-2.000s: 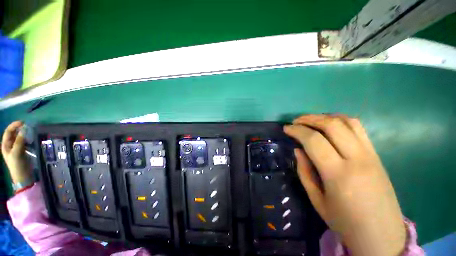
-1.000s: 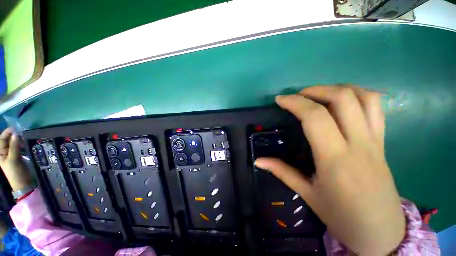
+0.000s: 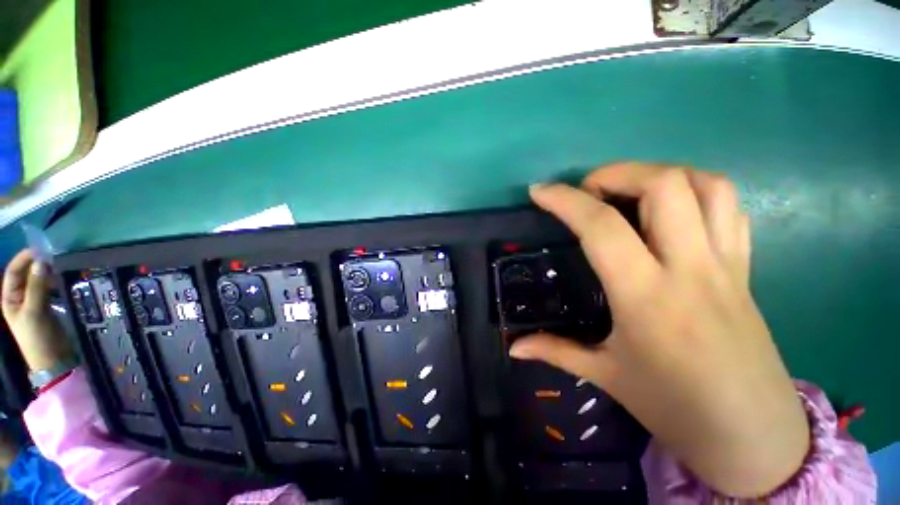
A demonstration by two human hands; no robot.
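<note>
A long black carrier tray point(image 3: 477, 233) lies across the green bench with several dark phone units side by side. Each phone unit point(image 3: 400, 375) has a camera cluster at its far end and orange and white marks below. My right hand point(image 3: 681, 325) is over the rightmost phone unit point(image 3: 553, 444), thumb near its camera cluster and fingers at the tray's far edge. Thumb and fingers are apart, and I see nothing held. My left hand point(image 3: 32, 311) is at the tray's left end beside a clear crumpled film point(image 3: 37, 240); whether it grips either cannot be told.
A white strip point(image 3: 345, 79) runs along the far side of the bench, with a metal post point(image 3: 735, 18) at far right. A yellow-green panel point(image 3: 51, 89) and a blue thing point(image 3: 9, 138) are at upper left. A white paper piece point(image 3: 259, 219) lies behind the tray.
My right hand has moved from the tray's right end inward over the rightmost phone unit, thumb and fingers spreading. The view has shifted, so the post sits higher in the picture.
</note>
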